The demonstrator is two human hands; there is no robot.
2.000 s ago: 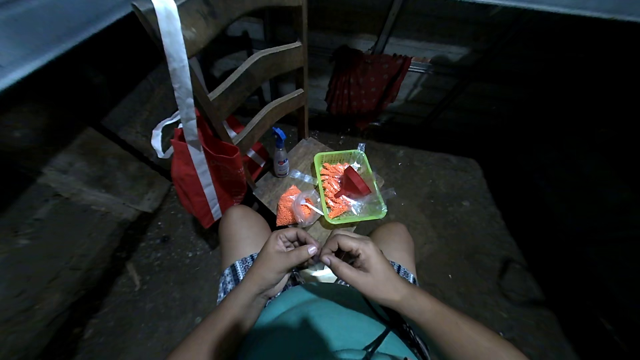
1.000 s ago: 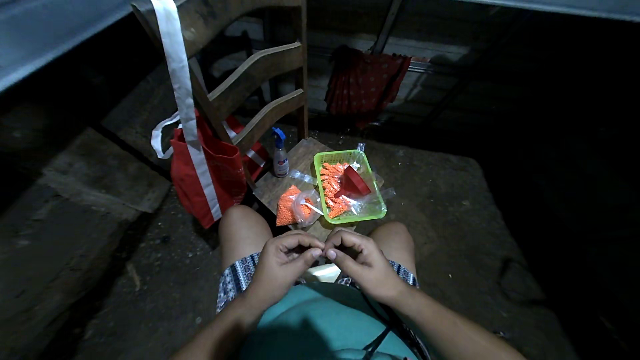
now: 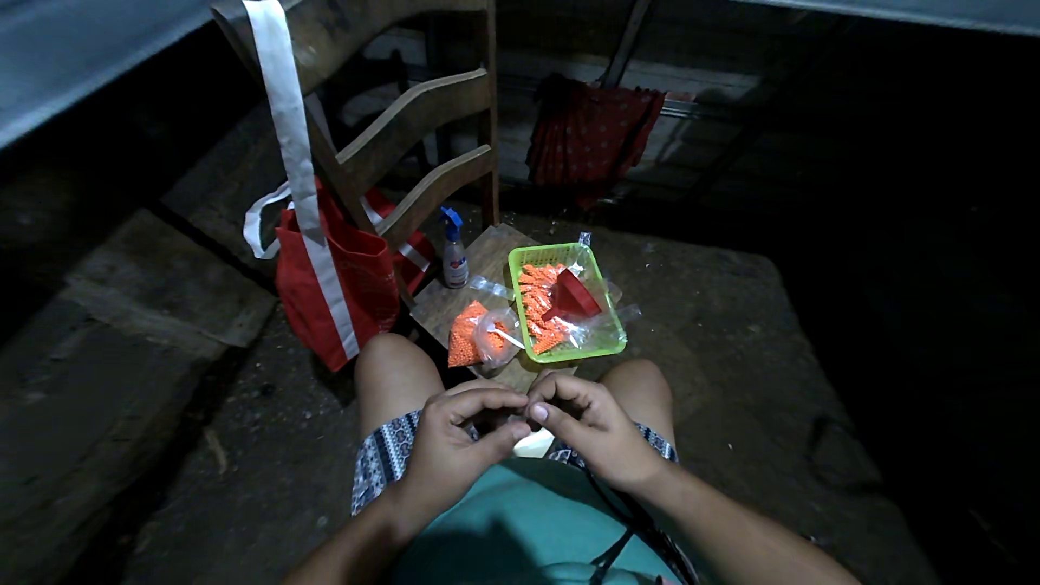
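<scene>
My left hand [image 3: 471, 431] and my right hand [image 3: 589, 422] meet fingertip to fingertip over my lap, thumbs and forefingers pinched. Whether something small or clear is between them cannot be made out. Beyond them, on a wooden chair's seat [image 3: 496, 252], lies a plastic bag of orange beads or pellets [image 3: 465, 337] beside a clear container [image 3: 497, 337] with a white utensil in it. To its right a green plastic basket [image 3: 566, 357] holds several small clear packets of orange pellets [image 3: 536, 292], a red funnel [image 3: 575, 294] and clear plastic film. A whitish object [image 3: 534, 443] shows below my hands.
A spray bottle with a blue head [image 3: 454, 252] stands on the seat's left side. A red bag with white straps [image 3: 337, 284] hangs from the chair back [image 3: 414, 114]. A red patterned cloth [image 3: 597, 134] hangs behind. Concrete floor [image 3: 731, 341] surrounds the chair.
My hands stay together over my lap, with small shifts of the fingers. The things on the chair have not moved.
</scene>
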